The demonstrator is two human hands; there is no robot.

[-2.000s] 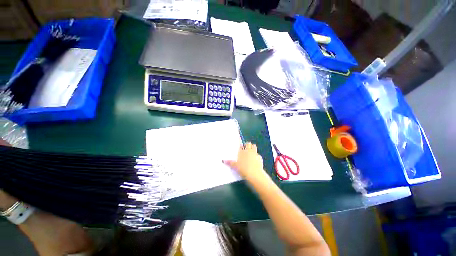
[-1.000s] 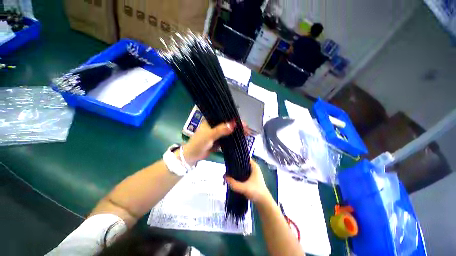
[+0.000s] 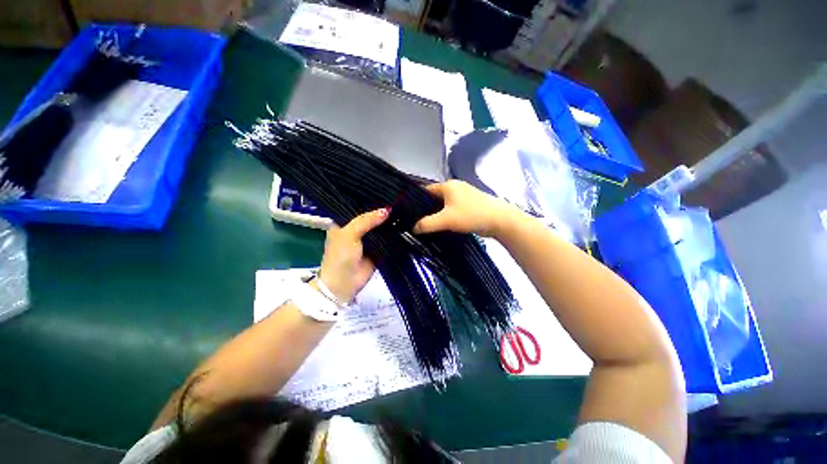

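Note:
My left hand (image 3: 349, 258) and my right hand (image 3: 461, 210) both grip a thick black wire bundle (image 3: 317, 163) near its middle. The silvery ends point up and left. The lower part is split into two portions, one hanging over the printed sheet (image 3: 313, 367), the other toward the red scissors (image 3: 520, 351). The bundle covers much of the counting scale's front, including its display. The scale's metal pan (image 3: 367, 113) shows behind the bundle.
A blue bin (image 3: 177, 149) with black bundles and paper is at left. A bag with black wires (image 3: 476, 154) lies right of the scale. A small blue tray (image 3: 612, 159) is at upper right. A deeper blue bin (image 3: 639, 272) with clear bags is at right. Part of a clear bag (image 3: 13, 272) shows at far left.
The wire bundle, upright over the table a second ago, now leans further left and its lower end has split in two. My right hand has moved up the bundle.

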